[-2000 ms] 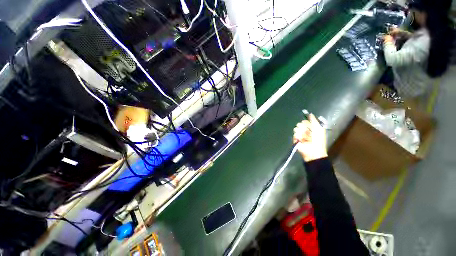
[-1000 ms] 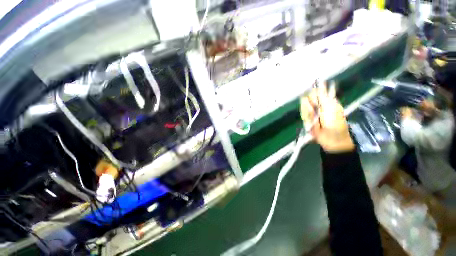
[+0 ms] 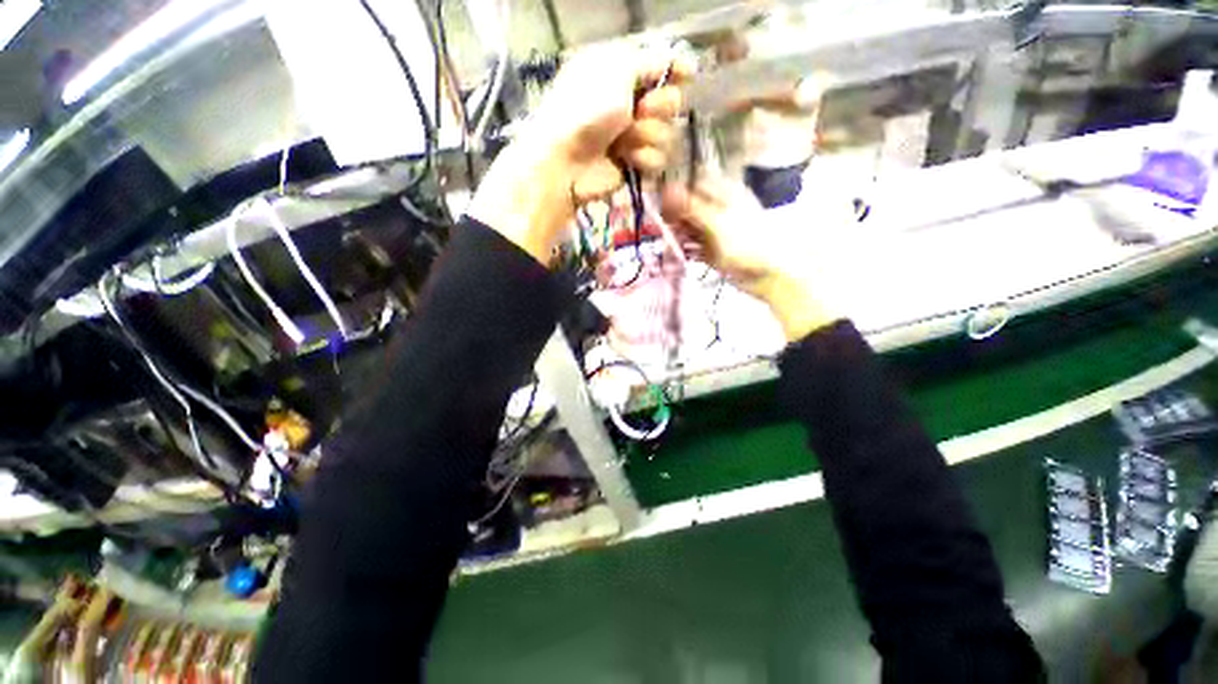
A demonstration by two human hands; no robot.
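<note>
My left hand is raised at the upper middle, its fingers curled around a thin dark cable that hangs below the fist. My right hand is just right of and below it, blurred, with its fingertips close to the cable. A pale strand shows between the hands; whether my right fingers grip it is not clear. Both forearms are in black sleeves.
A white shelf post stands below my hands, with tangled cables on the shelf to the left. Clear trays lie on the green bench at right. Orange-edged items stand at the lower left. A person's sleeve shows at the right edge.
My left hand has come into view, raised at the cable. My right hand has moved left and up. The view has turned; the phone, carton and red stool are out of view.
</note>
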